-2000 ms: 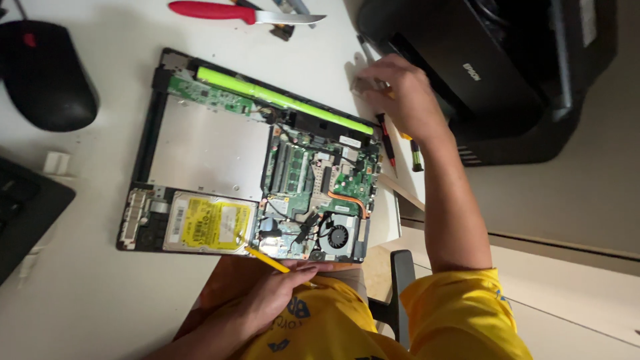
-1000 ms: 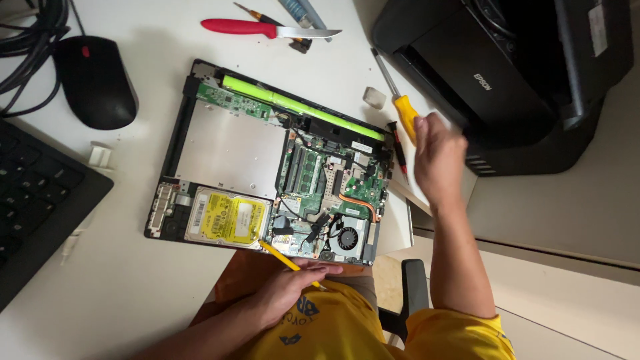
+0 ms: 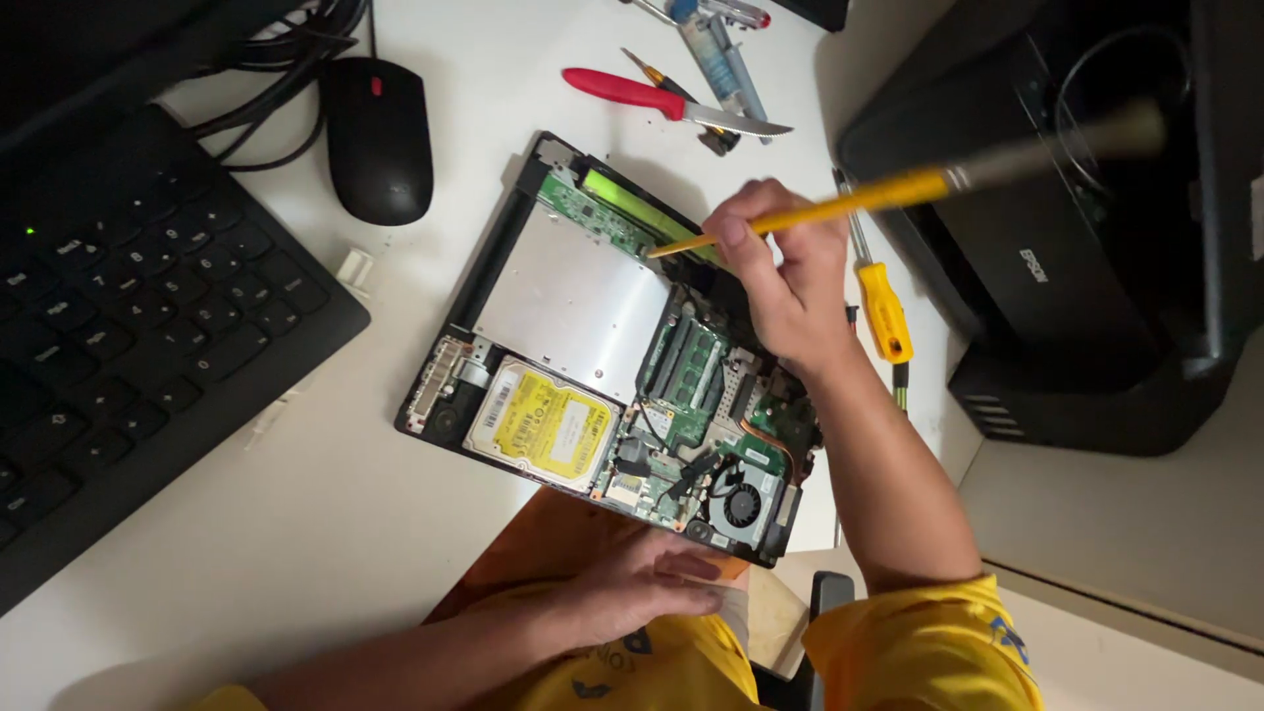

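Observation:
An opened laptop base (image 3: 592, 286) lies tilted on the white desk, with its hard drive (image 3: 543, 425), memory module (image 3: 691, 365) and cooling fan (image 3: 741, 504) exposed. My right hand (image 3: 790, 267) holds a yellow-handled brush (image 3: 849, 202) over the laptop's upper edge. The handle tip is near the green circuit board, and the blurred bristles point to the right, in front of the printer. At the laptop's near edge is my left hand (image 3: 642, 588), palm partly up and fingers slightly bent, with nothing seen in it. The laptop hides part of its fingers.
A yellow-handled screwdriver (image 3: 884, 311) lies between my right forearm and the black Epson printer (image 3: 1027, 267). Beyond the laptop are a red-handled knife (image 3: 671, 99) and a blue-and-clear tube (image 3: 711, 54). A black mouse (image 3: 377, 143) and keyboard (image 3: 158, 326) stand at left.
The yellow screwdriver, in my right hand a second ago, lies on the desk. The yellow handle earlier at my left hand is gone from there, and my right hand holds the brush over the laptop.

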